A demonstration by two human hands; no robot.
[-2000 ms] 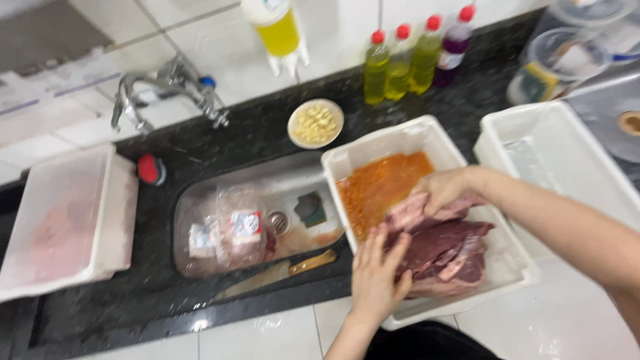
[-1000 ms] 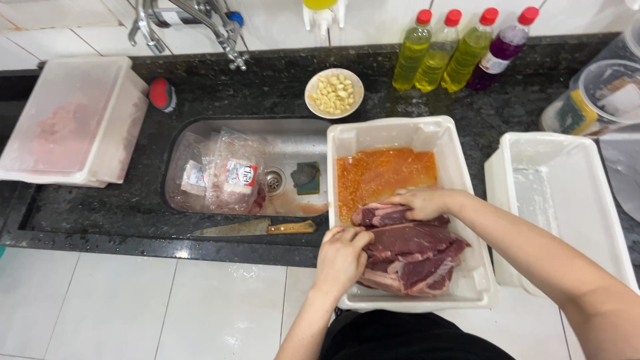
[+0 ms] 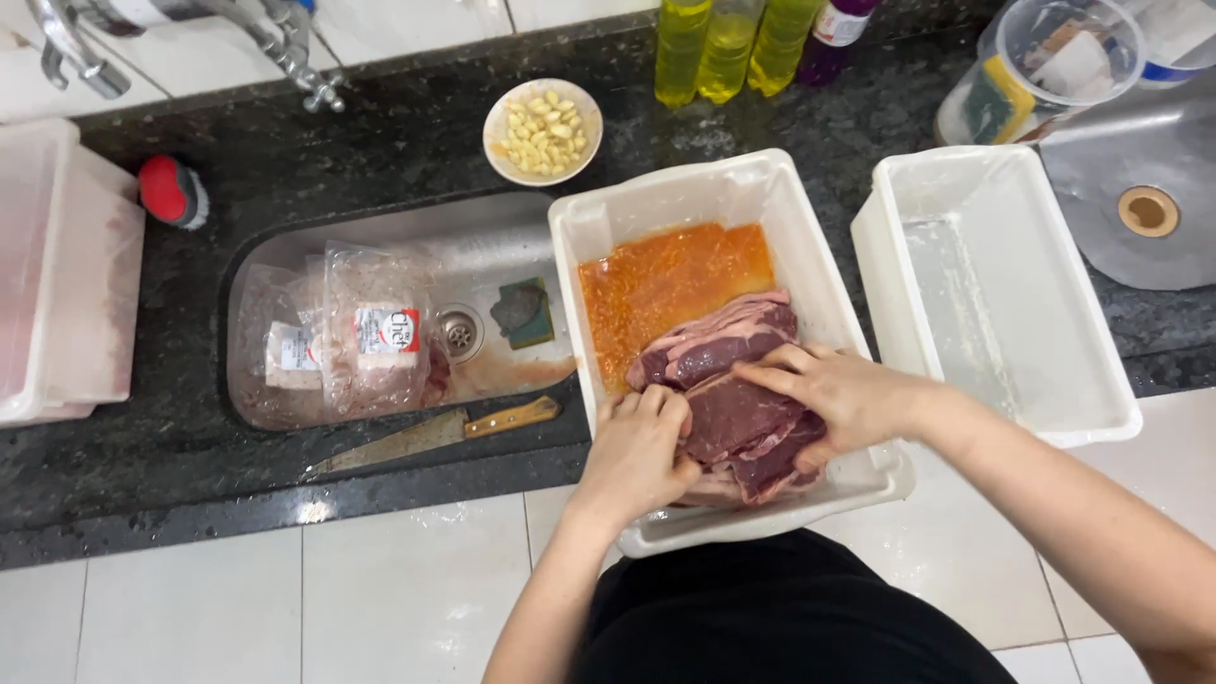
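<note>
Several pieces of raw red meat (image 3: 746, 418) lie stacked in the near part of a white plastic tub (image 3: 670, 195). Orange marinade (image 3: 679, 275) with small bits covers the tub's far part, and the farthest meat piece borders it. My left hand (image 3: 638, 451) is on the left side of the stack, its fingers curled at the meat's edge. On the right side, my right hand (image 3: 831, 394) spreads its fingers over the meat, thumb low at the edge. Both hands appear to grip the same upper piece; fingertips are partly hidden.
Left of the tub, a steel sink (image 3: 494, 223) holds plastic packaging (image 3: 375, 332) and a scouring pad (image 3: 524, 312). A wooden-handled knife (image 3: 437, 434) lies along its front edge. Behind stand a bowl of peeled garlic cloves (image 3: 543, 133) and several bottles (image 3: 727, 47). Another white tub (image 3: 1007, 304) is at right.
My right hand has moved from the farthest meat piece onto the right side of the stack. My left hand remains at the left side. The view has shifted closer.
</note>
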